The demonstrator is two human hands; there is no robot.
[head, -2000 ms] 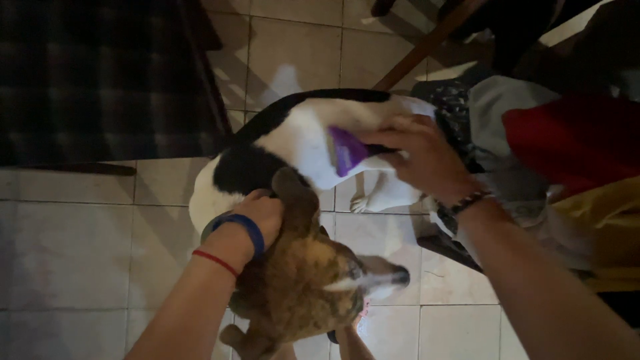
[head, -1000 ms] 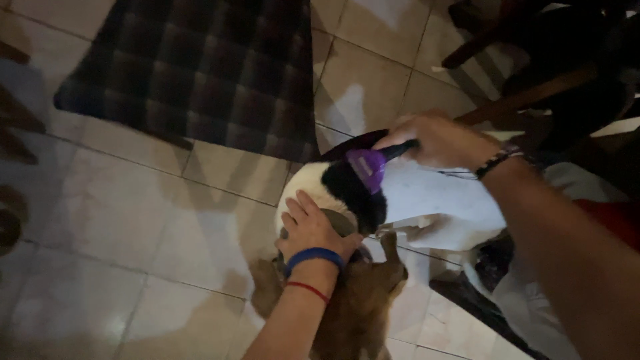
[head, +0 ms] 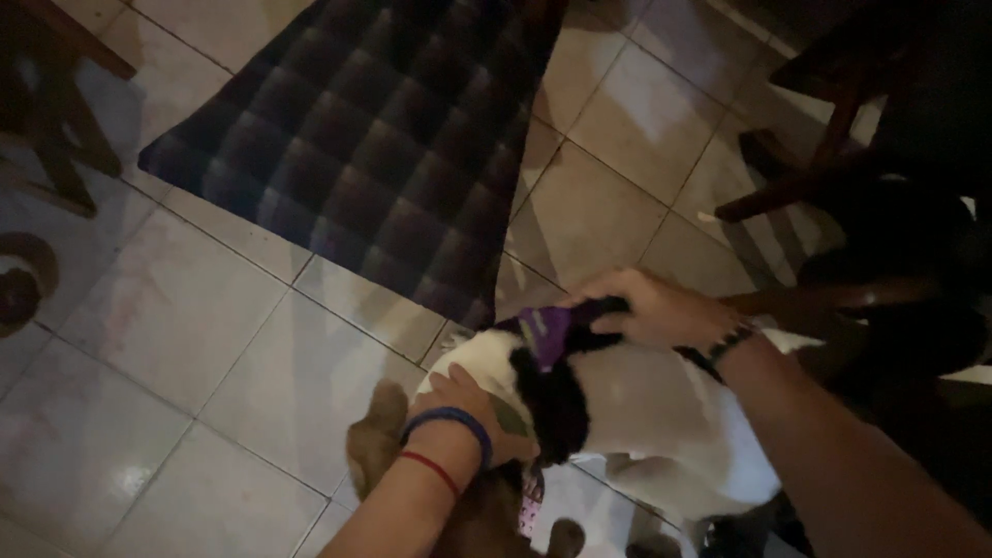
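Observation:
A dog (head: pixel 651 411) with a white and black body and a brown head stands below me, its head toward the bottom of the view. My right hand (head: pixel 659 310) grips the dark handle of a purple grooming tool (head: pixel 546 333), whose head rests on the black patch near the dog's shoulders. My left hand (head: pixel 473 411), with a blue band and a red string at the wrist, lies on the dog's neck beside a greyish-green collar (head: pixel 508 418). Its fingertips press into the white fur. My left forearm hides part of the dog's head.
A dark quilted cushion or seat (head: pixel 372 155) juts in from the top, its corner close to the dog. Wooden furniture legs (head: pixel 806 170) stand at the upper right, more wooden legs (head: pixel 70 116) at the upper left. Light floor tiles (head: pixel 178 310) lie beneath.
The purple tool has moved from the dog's mid-back to the black patch near its shoulders. My left hand, earlier by the dog's ear, now lies on its neck. The view has shifted.

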